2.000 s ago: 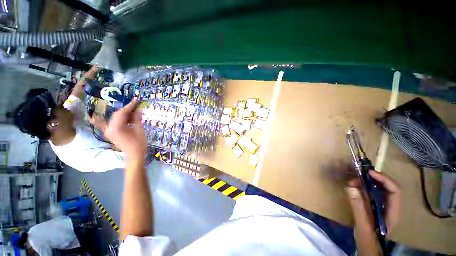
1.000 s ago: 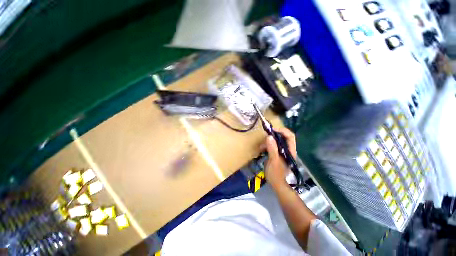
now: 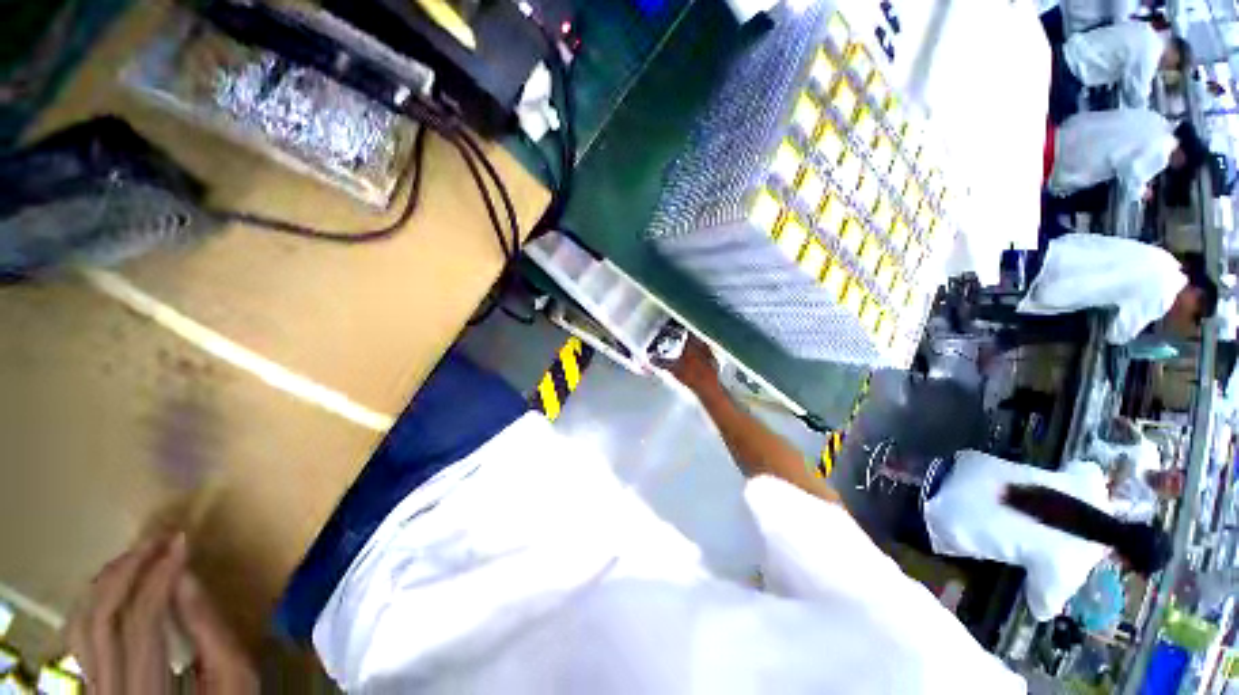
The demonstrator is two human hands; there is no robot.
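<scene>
My right hand (image 3: 690, 364) reaches to a pale metal tray or drawer (image 3: 614, 296) beside the bench end. A small silvery thing shows at its fingertips, but its grip is unclear. My left hand (image 3: 156, 618) is blurred and cut off at the lower left, low over the tan board (image 3: 272, 462). Its fingers are bent, and I cannot tell whether it holds anything. A few yellow-edged cells (image 3: 57, 679) show at the lower left corner. The soldering iron is not clearly visible in either hand.
A black fume fan (image 3: 95, 197) and a box of silvery bits (image 3: 306, 120) stand on the board. Black cords (image 3: 469, 170) hang over its end. A tall stack of trays (image 3: 829, 204) with yellow-edged cells stands beyond. Workers in white sit at the right.
The view has swung right. My right hand has left the waste box, let go of the soldering iron and moved to the metal tray. My left hand has come into view at lower left.
</scene>
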